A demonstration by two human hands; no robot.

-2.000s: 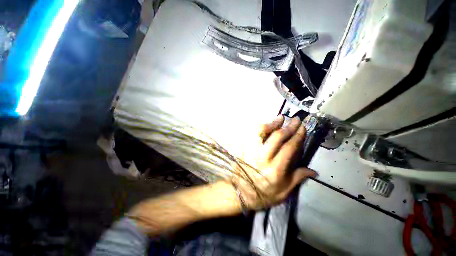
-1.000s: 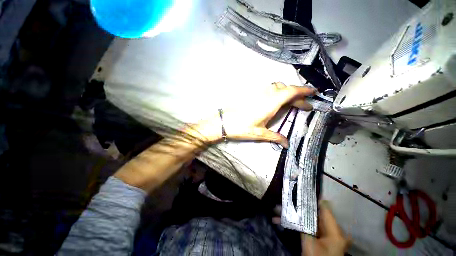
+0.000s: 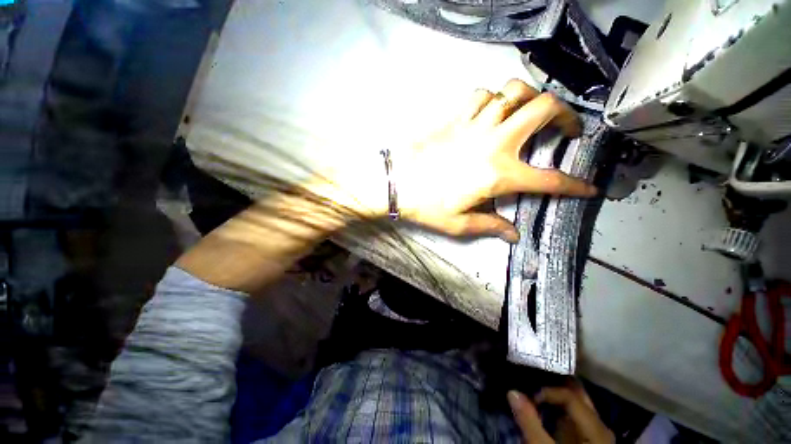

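A grey, curved, slotted template [image 3: 555, 286] lies lengthwise on the machine table, its upper end beside the needle area. Black fabric shows along its edges. My left hand [image 3: 486, 165] is spread over the template's upper part from the left, fingertips resting on it, not closed around it. My right hand [image 3: 564, 416] is at the bottom edge, partly cut off, just below the template's lower end. Its thumb and fingers are apart and nothing clear is seen in it. The presser foot and needle are hard to make out.
The off-white machine head [image 3: 702, 69] stands at upper right. Red-handled scissors [image 3: 744, 338] and a ribbed pale knob [image 3: 733, 243] are at right. Another slotted template [image 3: 486, 19] lies at the top. A plaid-clothed lap [image 3: 382, 399] is below the table edge.
The view has shifted. My left hand has moved from beside the template's top onto it, fingers now across it. My right hand has come away from the template's lower end, downward.
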